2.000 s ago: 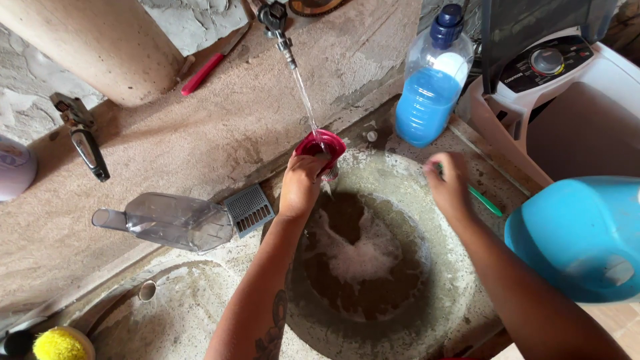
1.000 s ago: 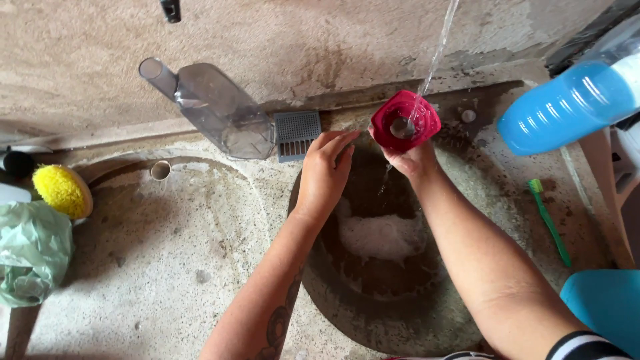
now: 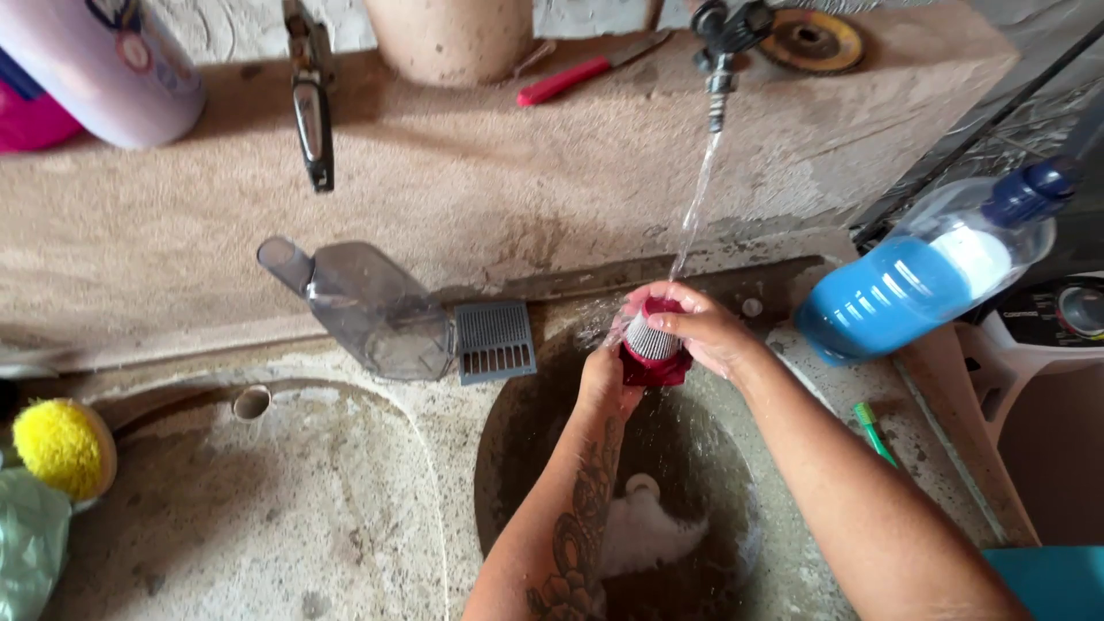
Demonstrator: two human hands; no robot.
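A red plastic filter holder with a pleated cone filter (image 3: pixel 653 339) is held in both hands over the round concrete basin (image 3: pixel 750 483). My left hand (image 3: pixel 606 375) grips its left side, and my right hand (image 3: pixel 703 328) closes over its top and right, thumb near the pleats. Water from the tap (image 3: pixel 718 82) runs down onto the fingers and splashes left. Cloudy water with foam (image 3: pixel 647 535) lies in the basin. A grey slotted grille (image 3: pixel 495 339) rests on the ledge beside a clear smoky plastic container (image 3: pixel 371 310). Right of the basin lies a green toothbrush (image 3: pixel 875 431).
A bottle of blue liquid (image 3: pixel 906 293) stands at the right, near a washing machine (image 3: pixel 1044 345). On the upper ledge are a red-handled knife (image 3: pixel 565 80), an abrasive disc (image 3: pixel 811 39) and a lilac bottle (image 3: pixel 129 78). A yellow scrub brush (image 3: pixel 60 444) sits at far left.
The red holder, cupped in my right hand a second ago, is now in both hands, its pleated filter showing. My left hand has come onto it. The view has shifted.
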